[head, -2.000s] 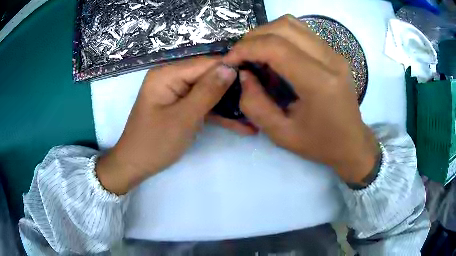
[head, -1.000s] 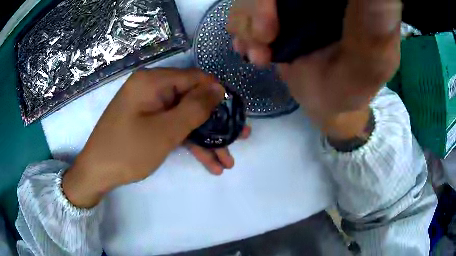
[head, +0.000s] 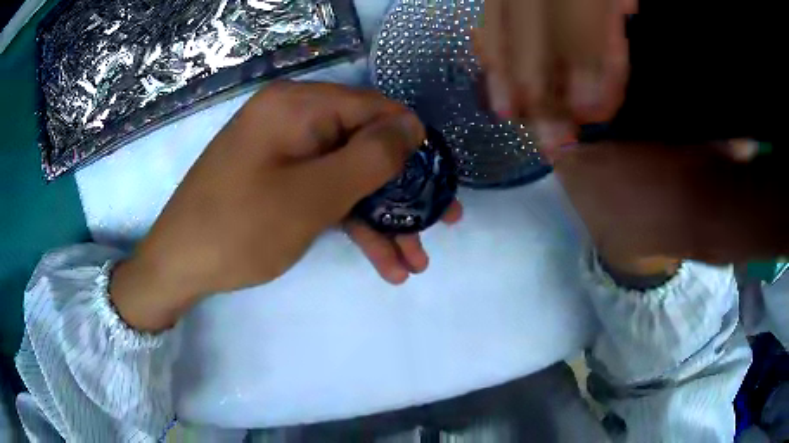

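Note:
My left hand holds a round glossy black part between thumb and fingers, above the white mat. Small shiny dots show on the part's lower face; my thumb and fingers hide its upper left. My right hand is raised at the upper right, blurred, around a thick black tool, perhaps an electric screwdriver. The tool's tip cannot be made out. The hand is over the right side of a round grey perforated plate with small bright dots on it.
A dark rectangular tray full of silvery slivers lies at the upper left. The white mat lies under my hands on a green bench top. A sliver of a green box shows at the right edge, mostly hidden by my right hand.
My right hand left the black part, took hold of the black tool and has moved slightly right since. My left hand keeps the part. The view has shifted, showing more of the perforated plate.

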